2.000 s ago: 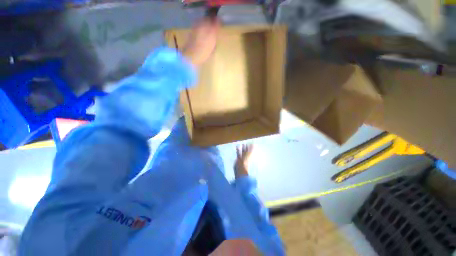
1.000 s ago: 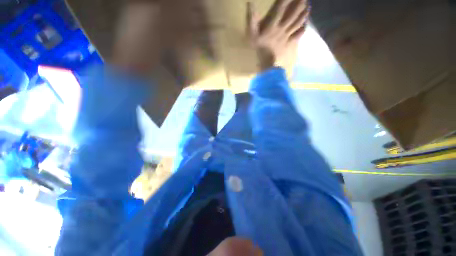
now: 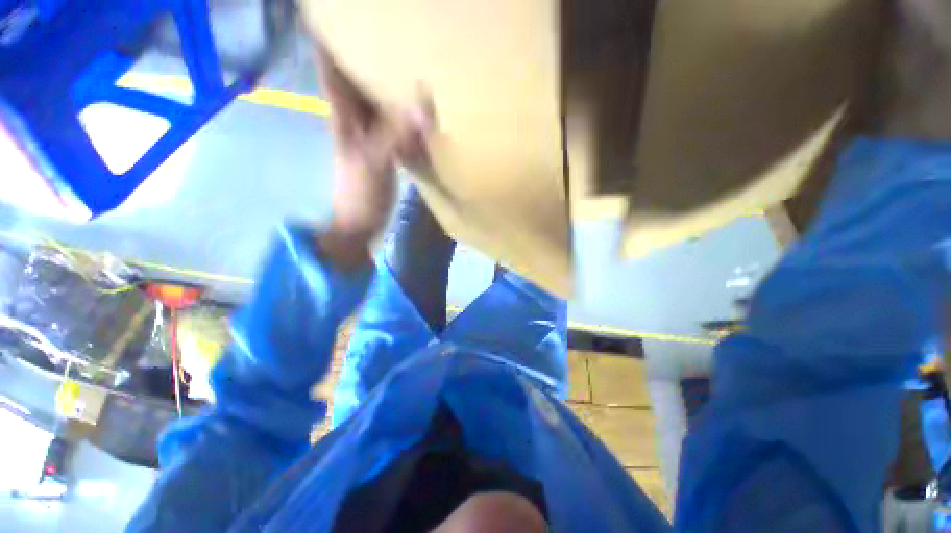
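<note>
A large brown carton with open flaps fills the upper middle of the head view, tilted and blurred, its top cut off by the frame. My left hand grips its left edge, with fingers over the cardboard. My right sleeve reaches up along the right side beside the carton's right flap. My right hand cannot be made out; it is hidden or past the edge.
A blue plastic stool stands at the upper left. A cluttered surface with clear plastic and an orange-red item is at the left. Grey floor with yellow lines and brown boards or cartons lie below the carton.
The carton has turned, with its flaps now standing open towards me. My left hand has moved to its left edge. My right hand has left the visible area and its arm has swung outwards to the right.
</note>
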